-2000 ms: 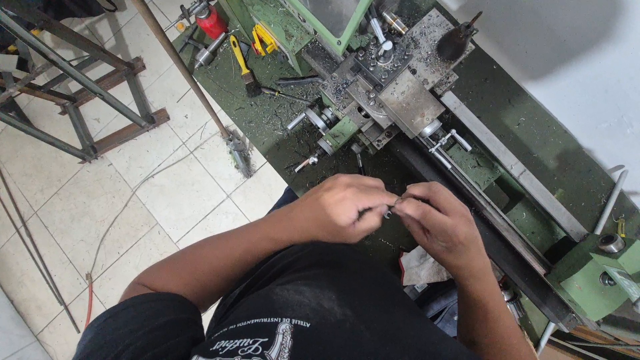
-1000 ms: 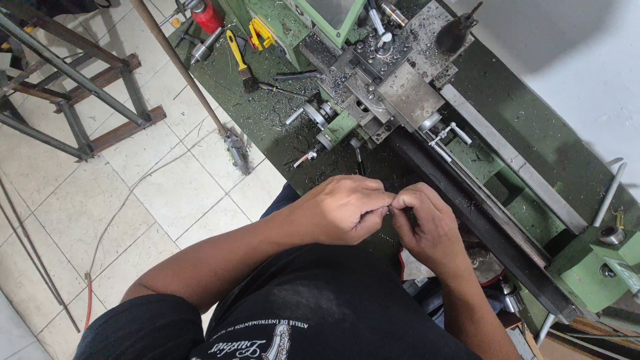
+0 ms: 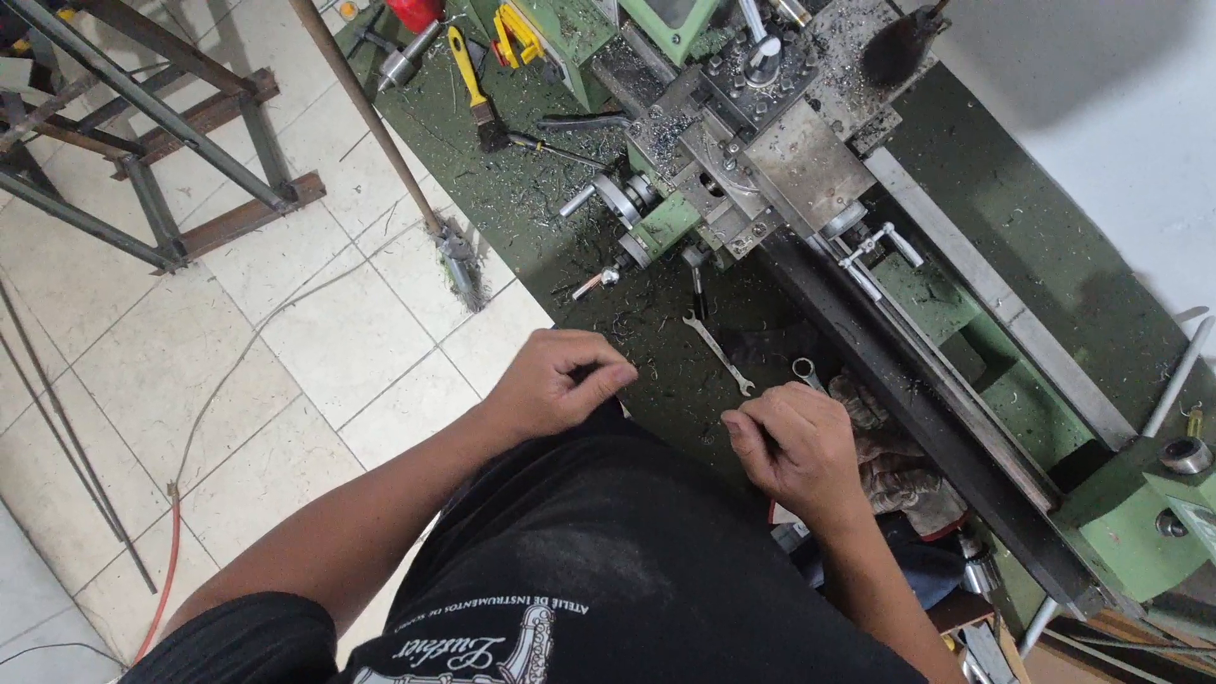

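Both hands hang apart in front of my dark shirt, at the near edge of a green metal lathe tray. My left hand (image 3: pixel 567 380) is curled with the thumb against the fingers; nothing shows in it. Over the tray, my right hand (image 3: pixel 793 446) is loosely curled too, and whether it holds something small cannot be told. Between and beyond the hands lies an open-end wrench (image 3: pixel 719 353), with the ring end of another wrench (image 3: pixel 804 369) just above my right hand. Stained work gloves (image 3: pixel 898 475) lie right beside that hand. The metal lathe's carriage (image 3: pixel 807 171) stands further ahead.
Metal chips cover the green tray (image 3: pixel 532 228). A yellow-handled brush (image 3: pixel 472 90), a drill chuck (image 3: pixel 408 59) and a crank handle (image 3: pixel 594 283) are ahead on the left. The lathe bed (image 3: pixel 950 380) runs down right. A broom (image 3: pixel 456 261) and steel frame (image 3: pixel 142 142) stand on the floor.
My hands were together, fingertips meeting, in both earlier frames. Now they have moved apart, left hand to the left and right hand to the right, and the wrench between them shows.
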